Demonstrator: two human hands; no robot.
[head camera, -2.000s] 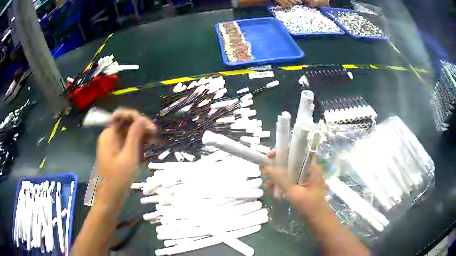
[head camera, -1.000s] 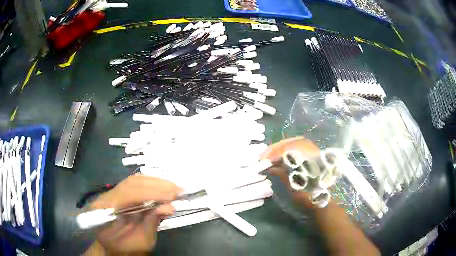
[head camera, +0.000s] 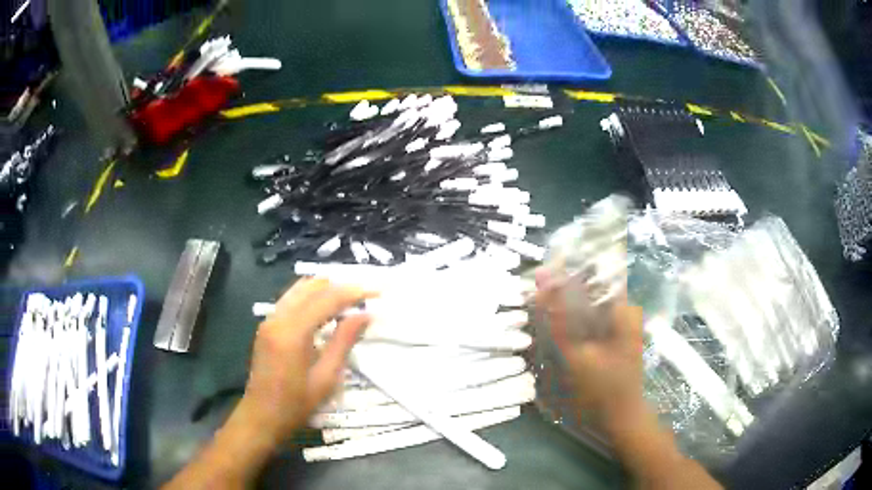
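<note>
My left hand (head camera: 301, 340) is over the left part of the bright pile of white rods (head camera: 430, 325), thumb and fingers apart around white rod ends. Glare hides whether it grips one. My right hand (head camera: 598, 349) is at the pile's right edge, closed on a blurred bunch of white sleeves (head camera: 595, 247) pointing up and away. One rod (head camera: 445, 421) lies slantwise on the near side of the pile. The tangled heap of black inner parts (head camera: 382, 191) with white ends lies just behind the pile.
A clear bag (head camera: 765, 306) of sleeves lies right, stacked black inner parts (head camera: 669, 158) behind it. A grooved metal block (head camera: 188, 295) and small blue tray (head camera: 134, 359) of rods are left. A red holder (head camera: 186, 108) stands by the post (head camera: 91, 77); blue trays (head camera: 559, 48) are at the back.
The black part with a white end no longer shows in my left hand, which has moved up onto the pile. The sleeve bunch in my right hand has tipped from facing me to pointing away.
</note>
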